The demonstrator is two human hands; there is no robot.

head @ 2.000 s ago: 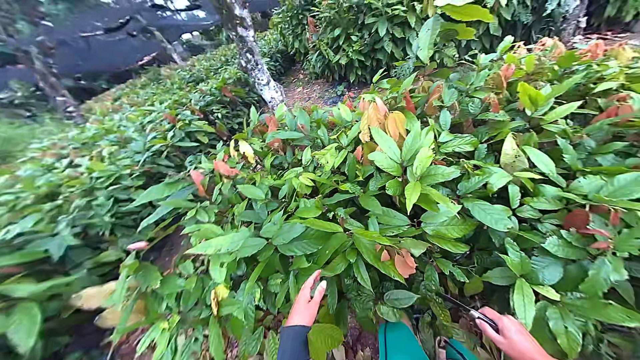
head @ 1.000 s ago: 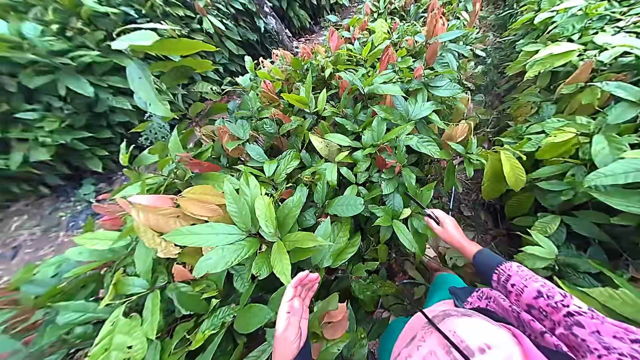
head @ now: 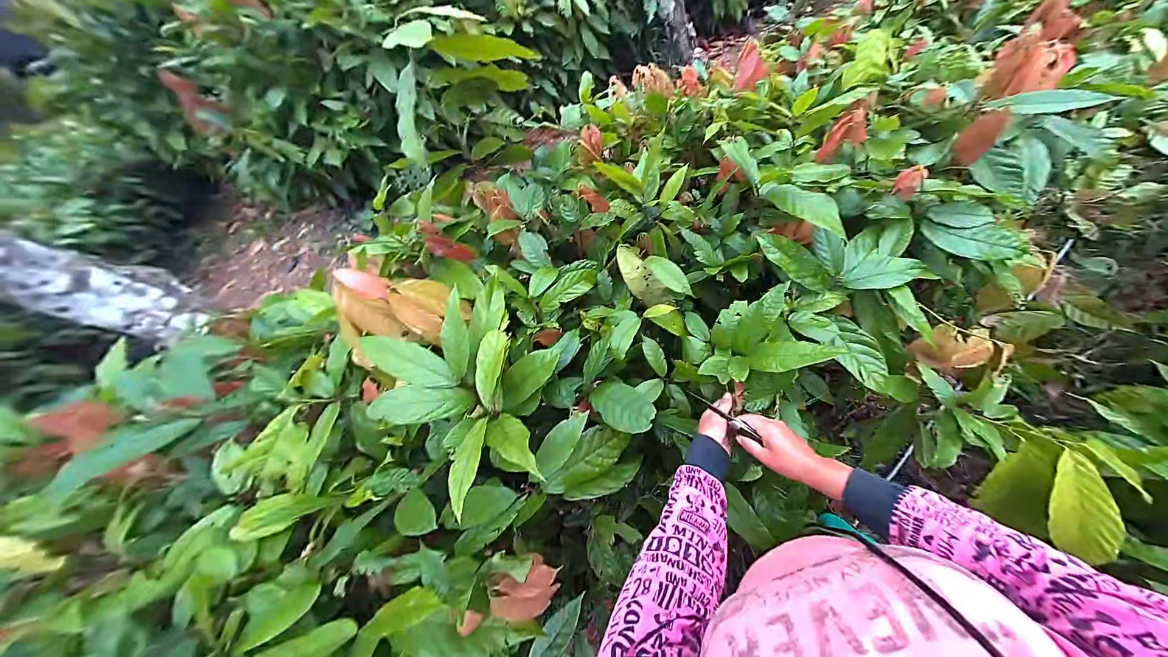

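My right hand (head: 780,447) is closed around the dark handle of a thin-bladed tool (head: 746,429), which looks like a small knife. Close against it, my left hand (head: 716,422) has its fingers among the leaves at the tool's blade, by a small brown leaf or stem; whether it grips the stem cannot be seen. Both hands are low in the foliage of leafy green seedlings (head: 630,406). Just above them spreads a cluster of broad green leaves (head: 762,342). The blade's tip is partly lost among the leaves.
Dense seedlings with orange-brown young leaves (head: 392,306) surround the hands. A pale mottled trunk (head: 91,287) lies across the left edge of view, beside a strip of bare soil (head: 274,251). More leafy plants (head: 1086,502) stand at the right. A thin pale rod (head: 899,464) shows right of the hands.
My left hand, open and apart one second ago, has moved up and right into the leaves beside my right hand. The right hand still holds the tool. The view has shifted.
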